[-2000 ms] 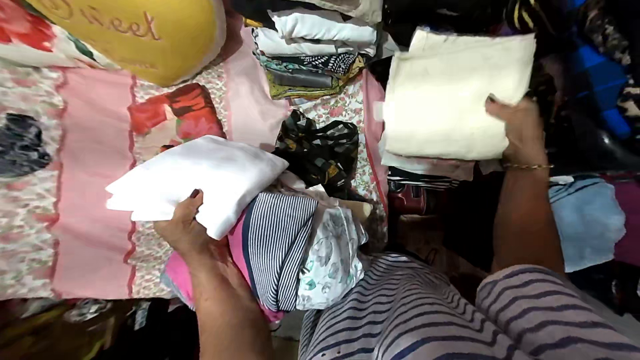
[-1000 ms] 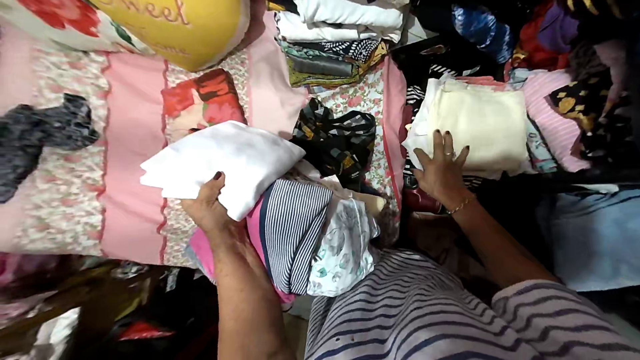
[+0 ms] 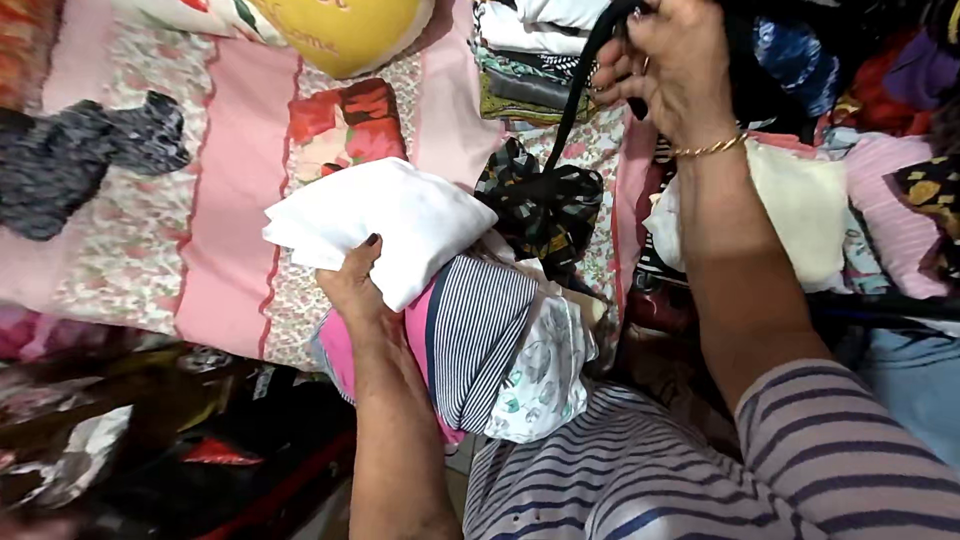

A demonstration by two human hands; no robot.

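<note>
My left hand (image 3: 356, 281) grips a folded white cloth (image 3: 390, 217), its thumb on top. Below that cloth lie a bundle of pink and striped fabric (image 3: 484, 334) and a white printed cloth (image 3: 540, 367). At the top right, my right hand (image 3: 667, 71) holds a black strap (image 3: 574, 105), raised and running down to a black patterned garment (image 3: 540, 202) on the bed. A folded cream cloth (image 3: 799, 210) rests on clothes to the right, partly behind my right forearm.
A pink floral bedspread (image 3: 232, 180) carries a red printed folded cloth (image 3: 349, 127), a dark grey garment (image 3: 67, 165), a yellow cushion (image 3: 349, 30) and a stack of folded clothes (image 3: 529, 82). More clothes pile up at the right and lower left.
My right hand has left the cream cloth, moved up and taken hold of the black strap. My left hand still holds the white cloth.
</note>
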